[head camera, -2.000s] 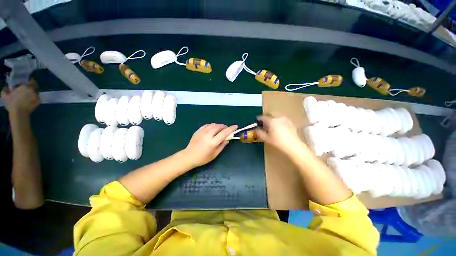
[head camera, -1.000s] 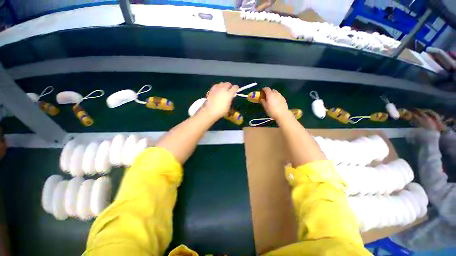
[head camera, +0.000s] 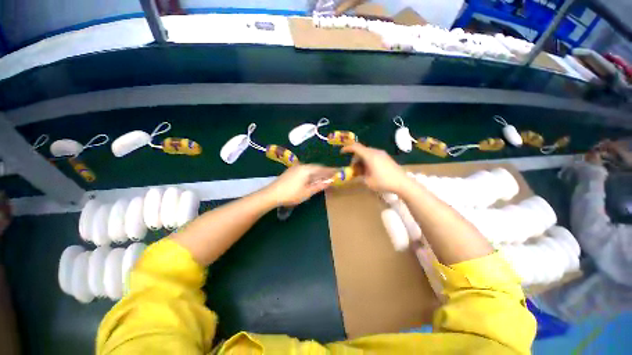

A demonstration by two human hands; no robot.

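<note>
My left hand [head camera: 302,184] and my right hand [head camera: 374,166] meet over the pale side rail. A yellow-brown piece [head camera: 343,175] is between their fingertips; both hands touch or grip it. A thin white cord end shows at the left fingertips, and a blurred loop [head camera: 285,211] hangs below my left hand. Just beyond my hands, a joined unit lies on the belt, with a white shell [head camera: 303,133] and a yellow piece [head camera: 341,138]. Two white shells [head camera: 396,229] stand apart from the right rows, beside my right forearm on the cardboard.
Joined units lie spaced along the green conveyor belt [head camera: 222,114]. Short shell rows [head camera: 135,216] stand on the left, long rows [head camera: 527,218] on the cardboard sheet [head camera: 360,277]. A slanted frame post [head camera: 38,159] is at left. Another person's sleeve [head camera: 596,215] is at far right.
My hands have come back from over the belt to the rail. A joined unit with its shell now lies on the belt where they were. The belt units have shifted in view.
</note>
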